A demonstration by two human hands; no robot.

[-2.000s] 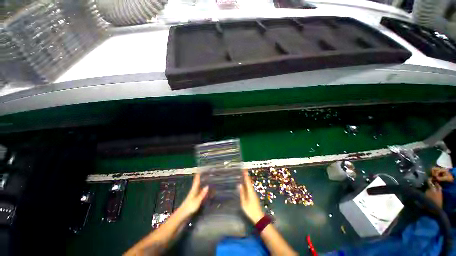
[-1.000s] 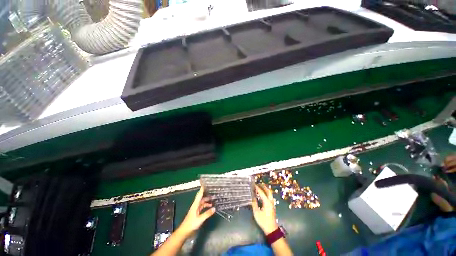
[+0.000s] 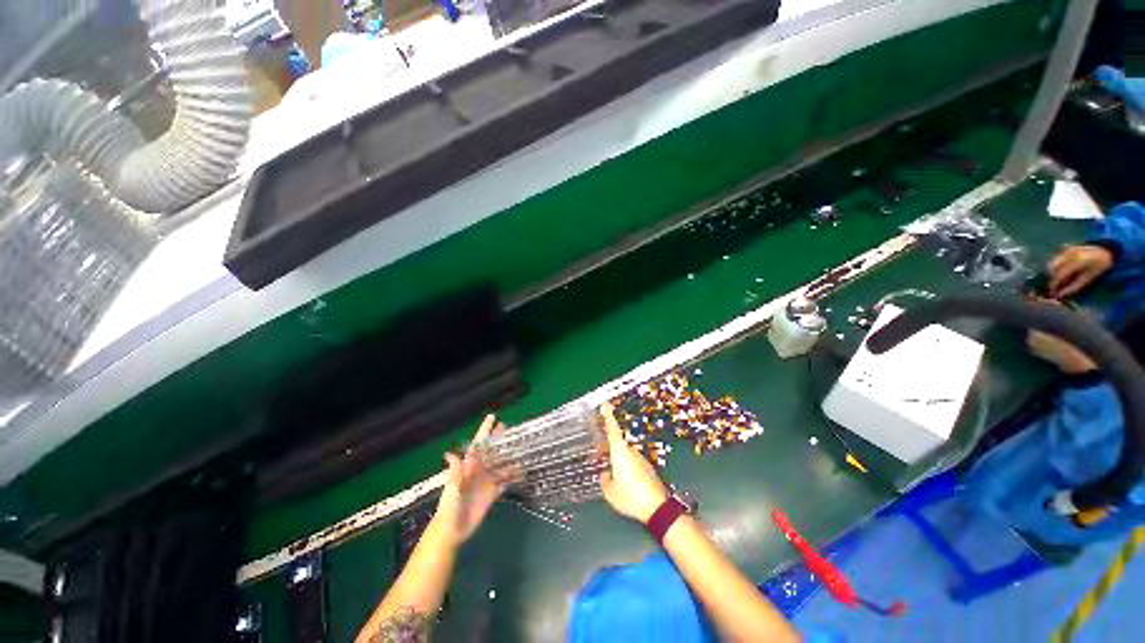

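A stack of clear ridged plastic blister trays (image 3: 553,457) is between my hands, just above the dark green bench mat. My left hand (image 3: 476,480) is at its left end, fingers partly spread against it. My right hand (image 3: 624,471) grips its right end, a dark red band on the wrist. A heap of small black, gold, orange and white components (image 3: 691,415) lies just right of the trays. Whether the trays touch the mat is hard to tell.
A black foam tray (image 3: 414,151) lies on the white upper shelf (image 3: 207,270). Black foam trays (image 3: 389,396) lie across the green belt. At right are a white box (image 3: 907,383) with a black hose, a red-handled tool (image 3: 814,559) and another person's hands (image 3: 1074,270).
The view has turned and swung to the right. The tray stack has tilted between my hands, and my left fingers have spread more. More of the other person now shows.
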